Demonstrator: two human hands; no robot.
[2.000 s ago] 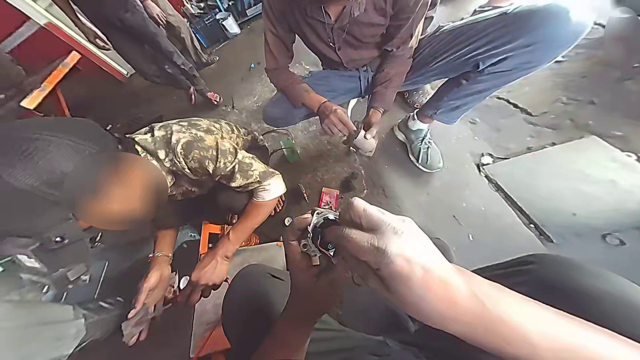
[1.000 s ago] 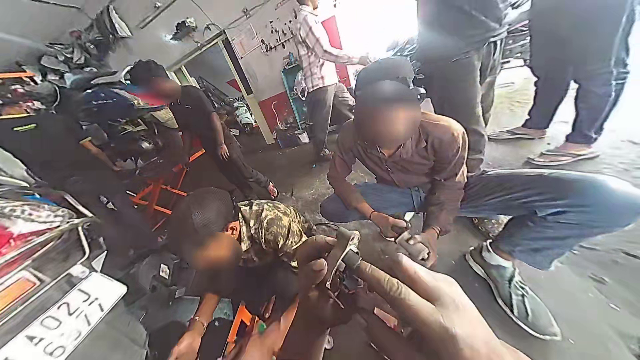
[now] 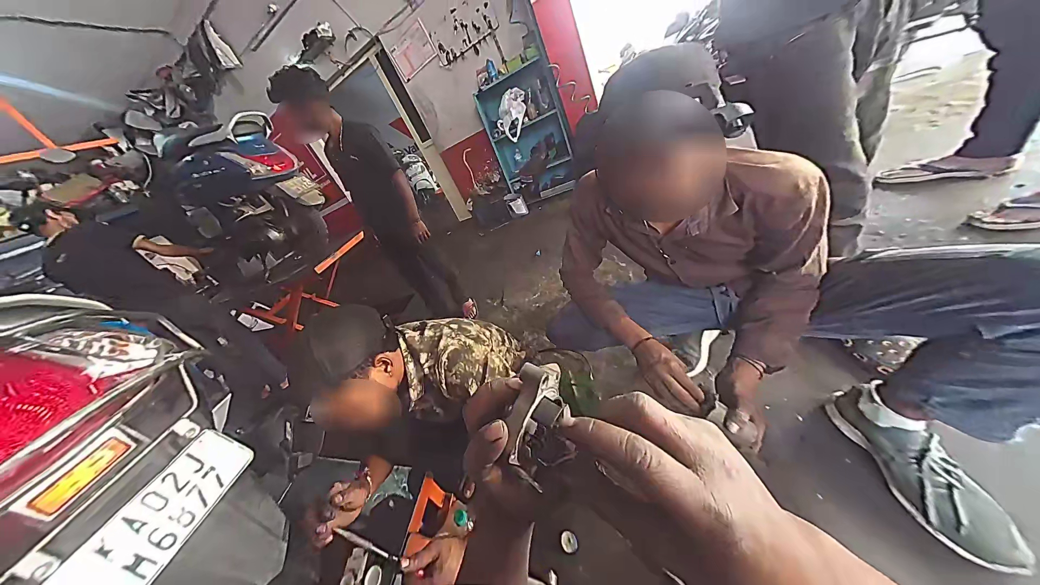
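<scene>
A small metal mechanical part (image 3: 532,414), silver-grey with a dark underside, is held up near the centre of the head view. My left hand (image 3: 491,455) grips it from the left, fingers curled around its edge. From the right, my right hand (image 3: 666,463) has its fingertips on the part's near side and partly covers it. The exact kind of part cannot be told. Beyond it, a co-worker in a brown shirt (image 3: 691,252) squats with a small object between the fingers. Left of my hands, a person in a camouflage shirt (image 3: 455,357) bends low, holding a thin tool (image 3: 366,543).
A vehicle's rear with a red lamp (image 3: 49,390) and number plate stands close at the left. An orange-framed tray (image 3: 422,516) lies low in front. A scooter (image 3: 244,179) on an orange stand, two more people and a teal shelf (image 3: 528,122) are farther back.
The view has swung up and left since two seconds ago, bringing the vehicle and shelf into sight. Both hands still hold the metal part, now raised in front of the camouflage shirt.
</scene>
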